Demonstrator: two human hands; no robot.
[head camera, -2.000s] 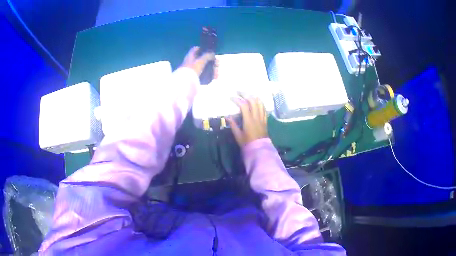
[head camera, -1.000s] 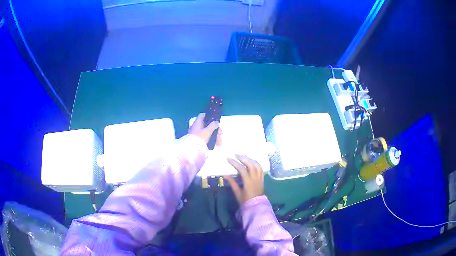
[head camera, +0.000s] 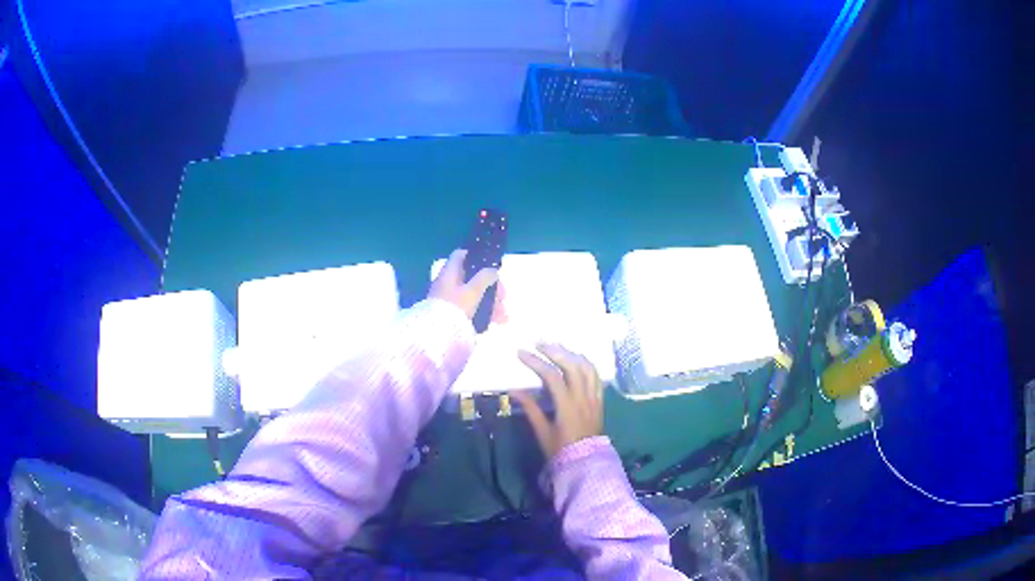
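Observation:
Several white box-shaped units stand in a row on the green table. My left hand (head camera: 463, 286) holds a slim black remote control (head camera: 488, 244) over the far left part of the third unit (head camera: 556, 297); a red button shows at its far end. My right hand (head camera: 565, 392) rests on the near right part of the same unit, fingers spread, thumb by its near edge. Dark plugs with yellowish ends (head camera: 486, 405) sit at that near edge, with a black lead running down. The other units are the far-left one (head camera: 165, 361), the second (head camera: 318, 329) and the right one (head camera: 695, 309).
A white power strip (head camera: 783, 225) with plugs lies at the far right corner of the table (head camera: 341, 199). A yellow cylinder (head camera: 859, 365), a small ring-shaped roll and black cables lie at the right. A blue-green basket (head camera: 596, 102) stands beyond. Plastic-lined crates (head camera: 85, 522) are below.
The view has tilted up since the first frame, so the table sits lower and the basket shows. Both hands stay on the third unit, and the remote remains in my left hand.

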